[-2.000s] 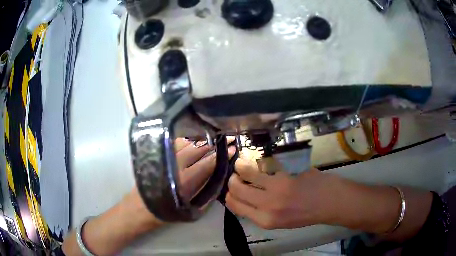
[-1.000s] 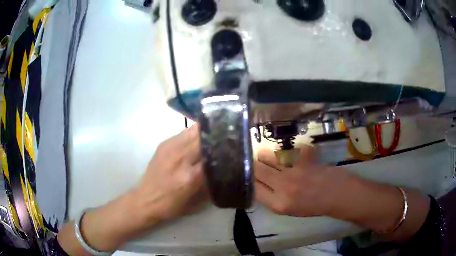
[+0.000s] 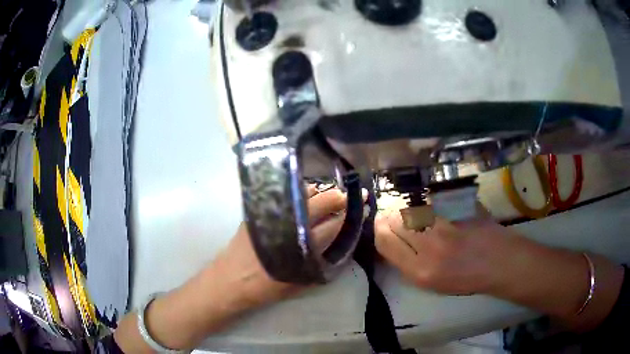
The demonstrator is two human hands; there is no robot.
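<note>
The white head of the sewing machine (image 3: 428,69) fills the upper middle, with a large shiny metal loop (image 3: 269,207) at its front. A narrow black strip (image 3: 376,304) runs from under the head down past the table's front edge. My left hand (image 3: 321,221) is behind the metal loop, its fingertips at the left side of the strip near the needle area. My right hand (image 3: 442,252) is at the strip's right side, its fingertips partly hidden under the head. Whether either hand pinches the strip is hidden.
Layered light grey pieces (image 3: 110,173) lie on the table at left, beside a black-and-yellow taped strip (image 3: 52,173). Scissors with a yellow handle loop (image 3: 528,187) and a red one (image 3: 566,181) lie right of the needle area, partly under the head.
The view has shifted between frames. Compared with one second ago, my left fingers and the strip show again through the metal loop. Both hands stay close to the needle area.
</note>
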